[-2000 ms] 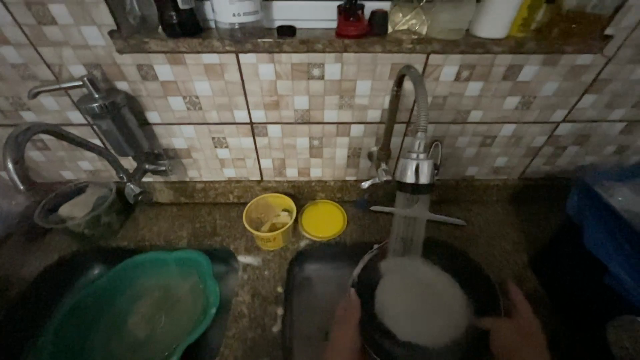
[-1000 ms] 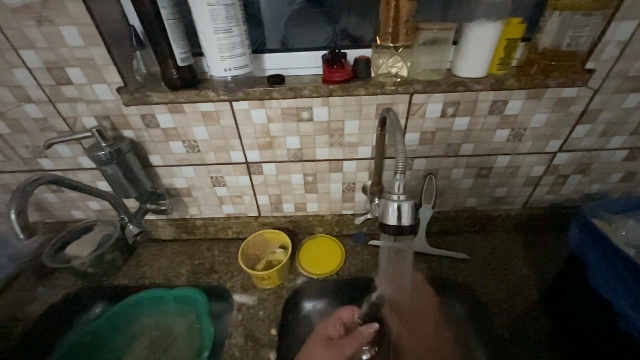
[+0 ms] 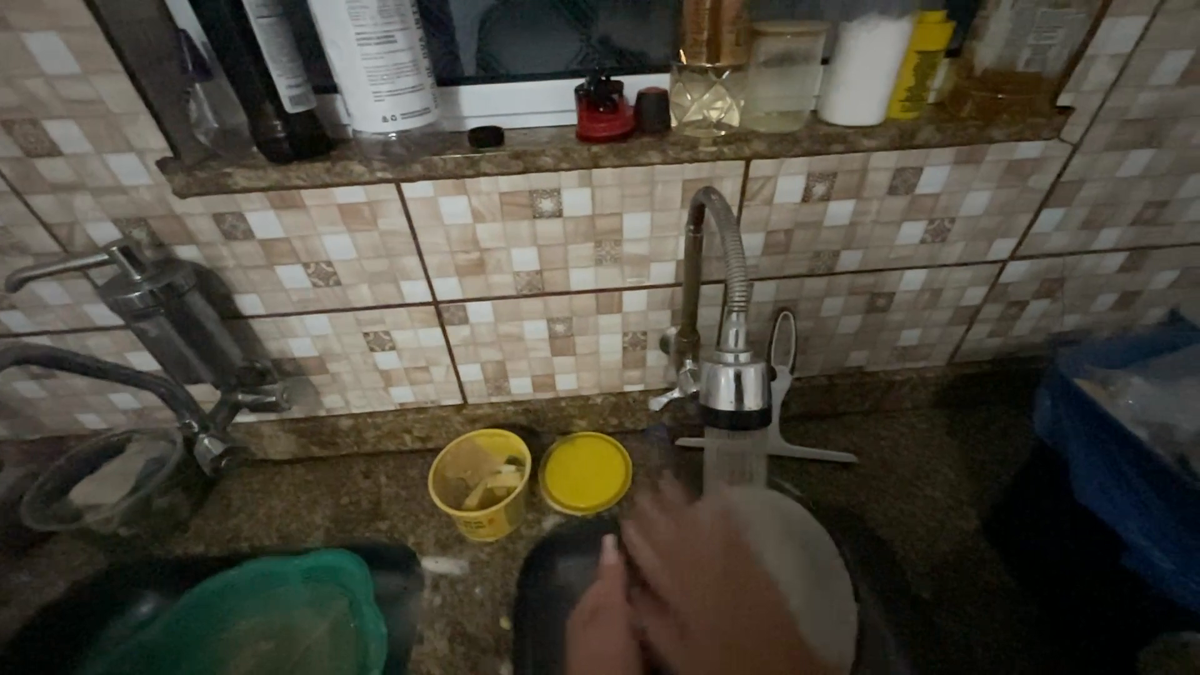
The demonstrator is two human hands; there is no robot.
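My left hand (image 3: 603, 609) is low in the view over the dark sink basin (image 3: 544, 572), its thumb or a finger pointing up. Right beside it, my right hand (image 3: 717, 581) is blurred, spread below the faucet's spray head (image 3: 736, 389). Water (image 3: 734, 459) runs from the head behind the right hand. A pale, round, whitish shape (image 3: 806, 562) shows at the right hand's far side; whether it is foam or water in a vessel is unclear. What either hand grips is hidden.
Behind the basin stand a yellow tub (image 3: 480, 487) with scraps and a yellow lid (image 3: 587, 472). A green basin (image 3: 281, 609) sits left. A white squeegee (image 3: 797, 450) lies behind the faucet. A blue bag (image 3: 1116, 450) is at right; bottles line the sill (image 3: 562, 155).
Two seconds ago my hands were apart around a dark round vessel under the water. Now they are close together, and the pale round shape, not visible one second ago, shows again.
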